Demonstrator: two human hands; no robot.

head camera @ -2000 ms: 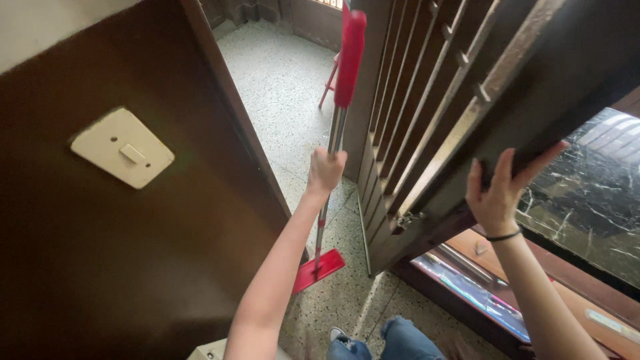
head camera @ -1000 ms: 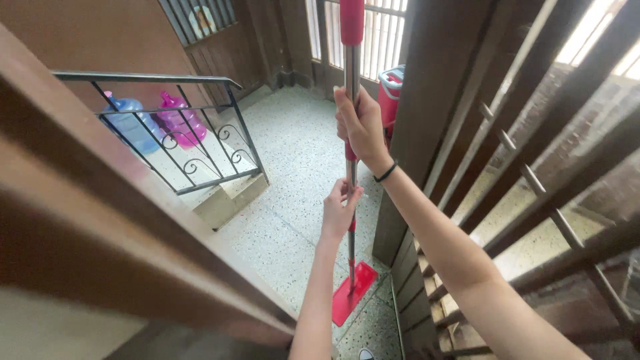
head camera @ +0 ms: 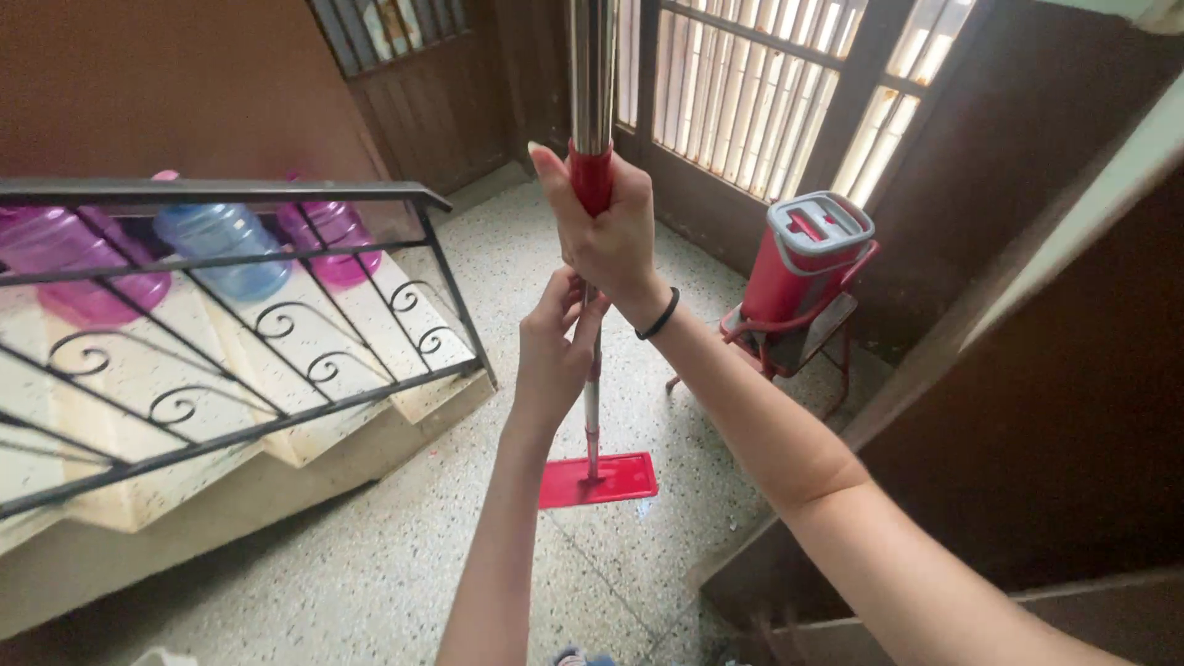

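Note:
A flat mop with a metal pole and red grips stands upright before me. Its red rectangular head rests on the speckled floor. My right hand, with a black band at the wrist, is closed around the pole at a red collar. Just below it, my left hand holds the pole with its fingers and thumb. The top of the pole runs out of view.
At left, black iron railings edge stone steps holding pink and blue plastic water bottles. A red bucket with a grey lid sits on a small red-framed stand at right. Behind is a barred door; a brown panel stands near right.
My right hand was on the barred gate two seconds ago and now holds the mop pole above my left hand. The view has moved forward past the doorway.

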